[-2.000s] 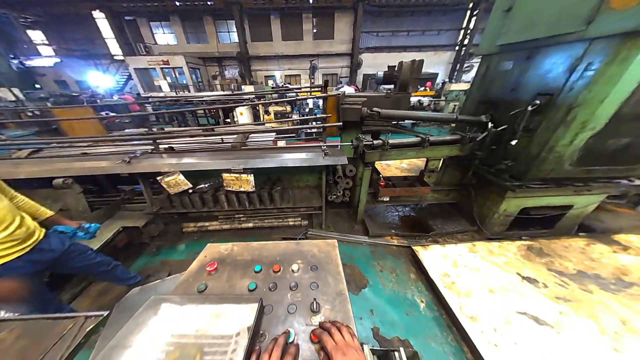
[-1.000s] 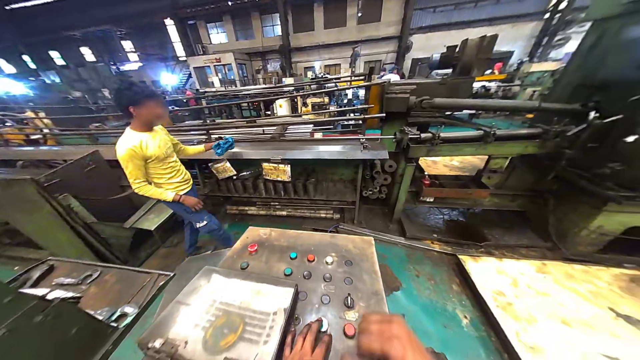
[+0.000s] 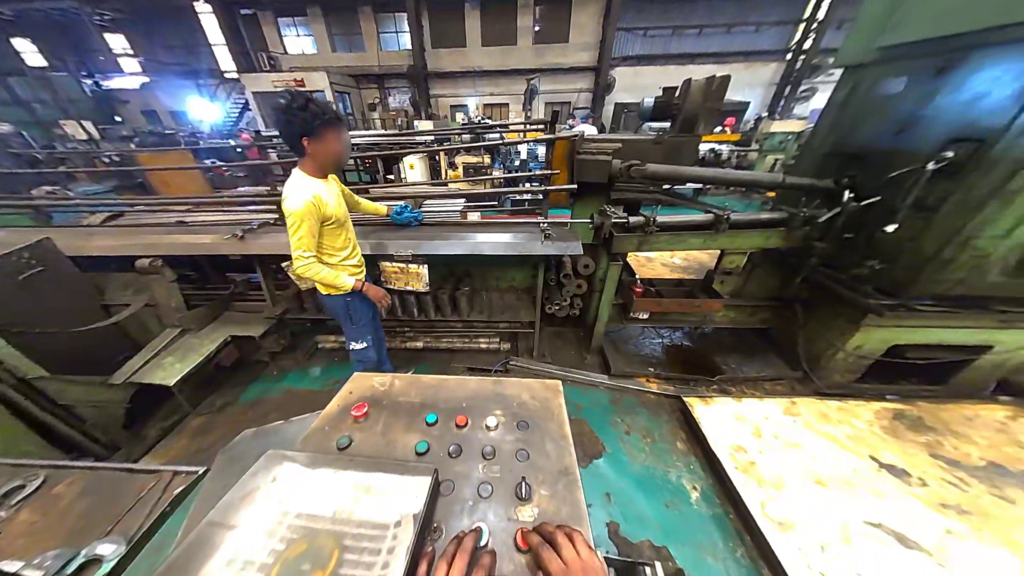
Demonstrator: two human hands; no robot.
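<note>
A metal control panel point(image 3: 472, 400) fills the lower middle, with several push buttons and a black selector switch point(image 3: 523, 489). At its lower edge my left hand point(image 3: 458, 556) rests with fingertips around a pale-topped button point(image 3: 480, 534), holding nothing. Close to its right, my right hand point(image 3: 562, 550) lies with fingers at a red button point(image 3: 522, 539). Whether either button is pressed down cannot be told. A red mushroom button point(image 3: 359, 411) sits at the panel's upper left. Beyond stands a co-worker in a yellow top, holding a blue cloth point(image 3: 406, 214) at the metal bars.
A grey metal box cover point(image 3: 304, 512) adjoins the panel on the left. Behind runs a long machine bed point(image 3: 480, 240) with bars, ending at a large green machine point(image 3: 920, 160) on the right. A stained metal sheet point(image 3: 864, 480) lies at lower right, a tray point(image 3: 80, 512) at lower left.
My right hand, blurred above the panel's right edge one second ago, has come down to the red button. The co-worker, partly in view two seconds ago, now stands upright at the bars.
</note>
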